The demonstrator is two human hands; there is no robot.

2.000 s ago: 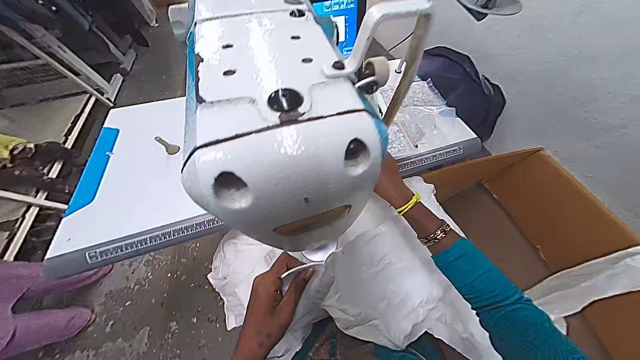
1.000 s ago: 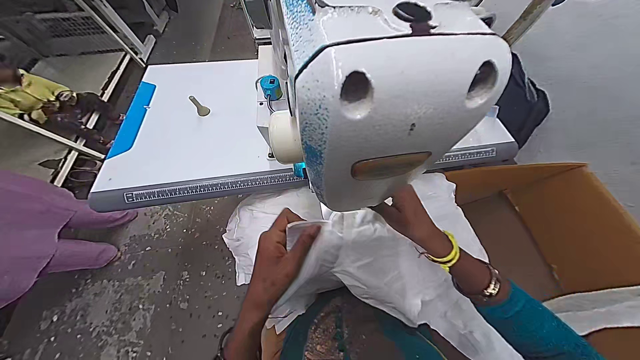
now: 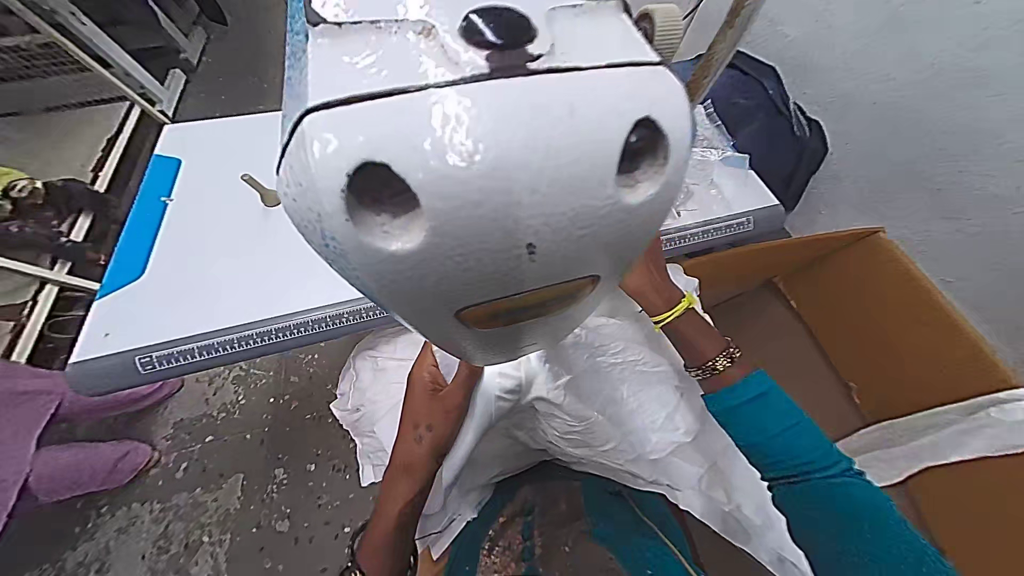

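Observation:
The white head of an industrial sewing machine (image 3: 496,208) fills the upper middle and hides its needle area. White fabric (image 3: 608,392) hangs below it and spreads over my lap. My left hand (image 3: 440,384) grips the fabric's left part, thumb near the machine's lower edge, its fingertips partly hidden. My right hand (image 3: 650,276), with a yellow band and a metal bracelet at the wrist, is at the fabric's right side behind the machine head. Its fingers are hidden, so its hold cannot be told.
The white sewing table (image 3: 216,240) has a printed ruler edge and a small key-like tool (image 3: 261,190). A cardboard box (image 3: 896,336) with a white strip across it stands at right. A dark bag (image 3: 760,120) lies behind. Other people are partly visible at left.
My right hand has gone from in view beside the fabric to mostly behind the machine head. My left hand's fingertips, seen a second ago on a fabric edge, are now partly covered. The view has shifted.

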